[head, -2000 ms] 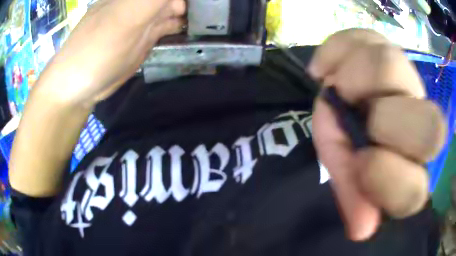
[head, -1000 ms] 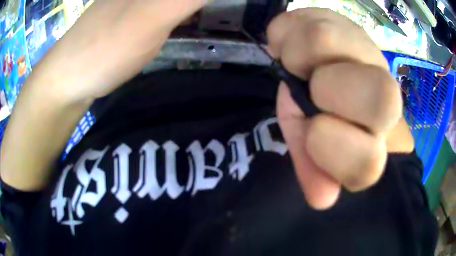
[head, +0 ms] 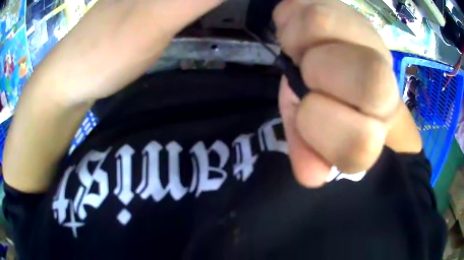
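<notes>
My right hand is large and close to the camera at the upper right, its fingers closed round the short black handle of a small screwdriver or pick. Its thin shaft points up and left towards a dark part of the metal housing. The grey metal housing lies across the top, its flanged edge with a small hole facing me. Its upper part is in shade and cut off by the frame. My left forearm reaches over the housing's left side; the left hand is beyond the top edge.
A blue plastic crate stands at the right, and part of a blue and white slotted crate shows at the left. Colourful printed sheets lie at the upper left. Dark and metal parts lie on the bench at the upper right. My black shirt fills the lower middle.
My right hand with the tool has moved left and up to the housing. My left forearm has shifted up and right, and its hand has left the frame. The housing sits slightly higher.
</notes>
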